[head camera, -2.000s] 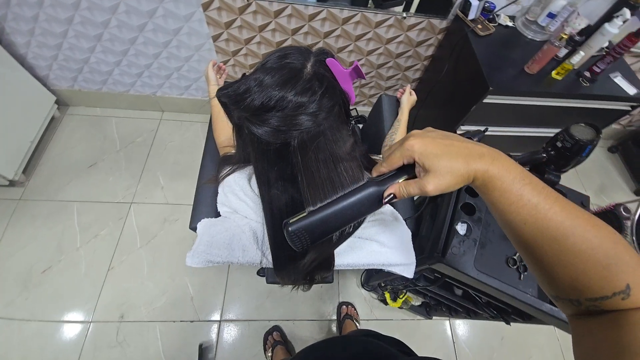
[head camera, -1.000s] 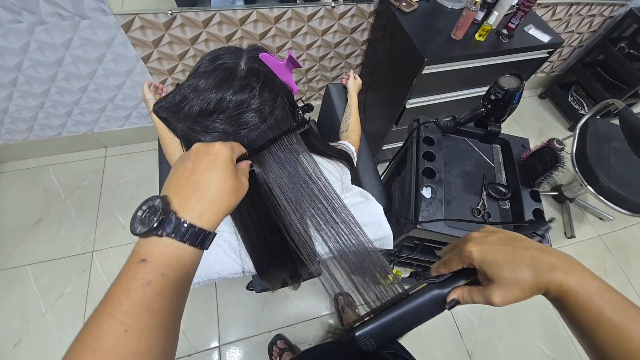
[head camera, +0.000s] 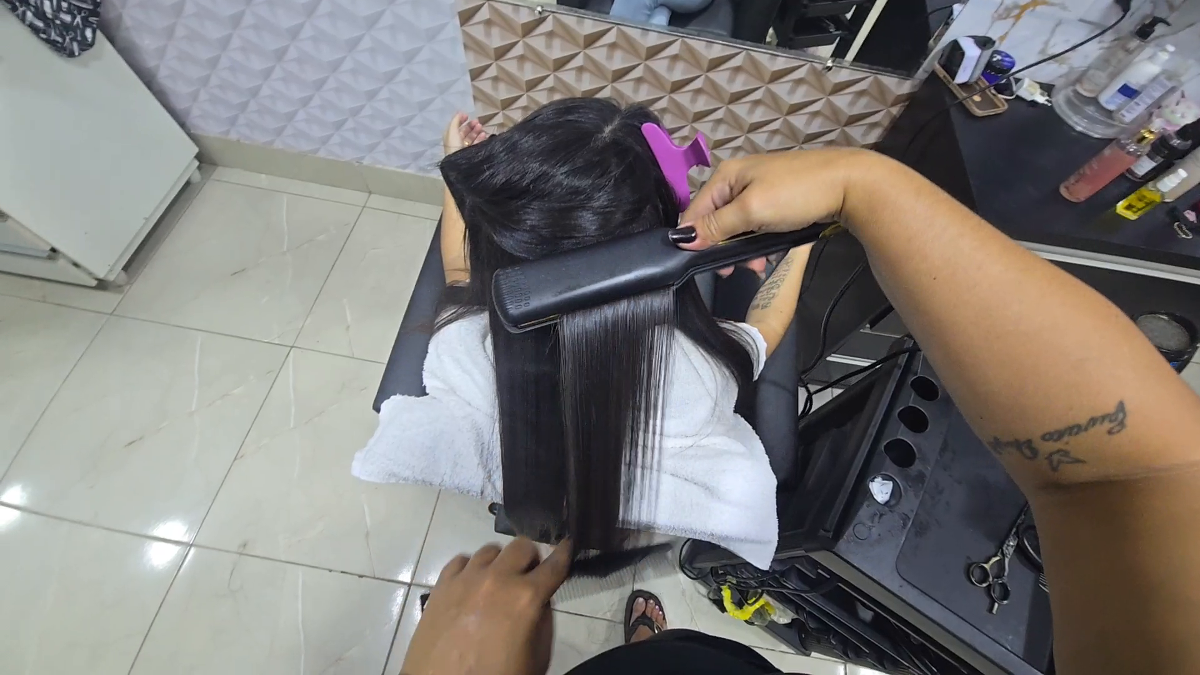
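Note:
My right hand (head camera: 769, 202) grips the handle of a black hair straightener (head camera: 591, 277), whose wide plates lie across a section of long dark hair (head camera: 609, 422) just below the seated person's head. The hair hangs straight down from the plates over a white towel (head camera: 712, 469) on the person's back. Low in the view, my left hand (head camera: 506, 600) is at the hair ends with a dark comb (head camera: 609, 567), its teeth partly showing; the fingers' hold is partly hidden. A purple claw clip (head camera: 673, 159) sits at the right side of the head.
The person sits in a dark salon chair (head camera: 408, 328). At right stands a black trolley (head camera: 947, 506) with scissors (head camera: 998, 562) and round holes. Bottles (head camera: 1106, 164) and a phone (head camera: 975, 89) lie on a black counter (head camera: 1012, 159). A white cabinet (head camera: 84, 141) is at left.
The straightener has moved from the lower end of the stretched section up close to the head. My left hand has moved from beside the head down to the hair ends.

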